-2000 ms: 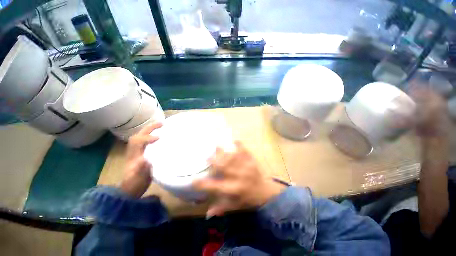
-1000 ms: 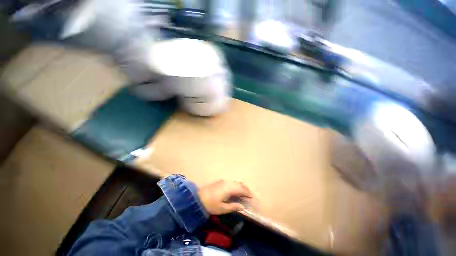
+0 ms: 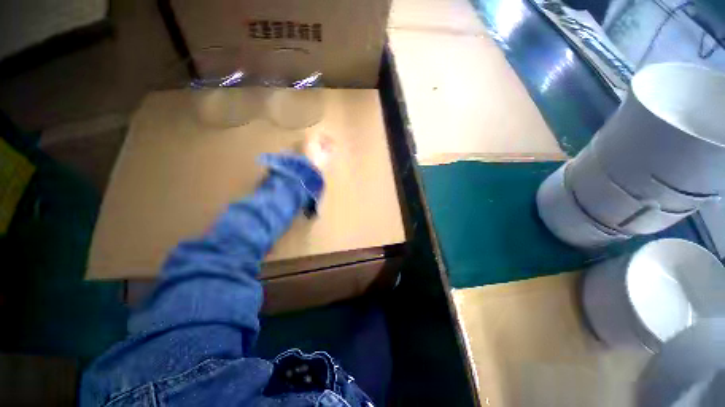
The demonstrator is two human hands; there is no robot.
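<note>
My left hand [image 3: 319,149] is small and blurred at the end of a denim sleeve, over the cardboard sheet [image 3: 199,187]. It is just in front of two clear covers, the right one [image 3: 294,106] and the left one [image 3: 225,106], which stand at the sheet's far edge. I cannot tell whether its fingers touch a cover. My right hand is not in view. A leaning stack of white housings [image 3: 608,187] stands on the green bench at right. Another white housing [image 3: 616,294] lies tilted nearer to me, and a blurred pale shape cuts into the bottom right corner.
A large carton wall [image 3: 342,48] with dark characters rises behind the covers. The bench edge runs down the middle. Tan mats [image 3: 469,103] lie on the green bench [image 3: 493,222]. A dark conveyor belt [image 3: 529,40] is at top right. Something yellow shows at far left.
The view has swung left, from the bench to the carton. The housing held two seconds ago is no longer in my left hand, which has moved off the bench edge and out over the cardboard sheet.
</note>
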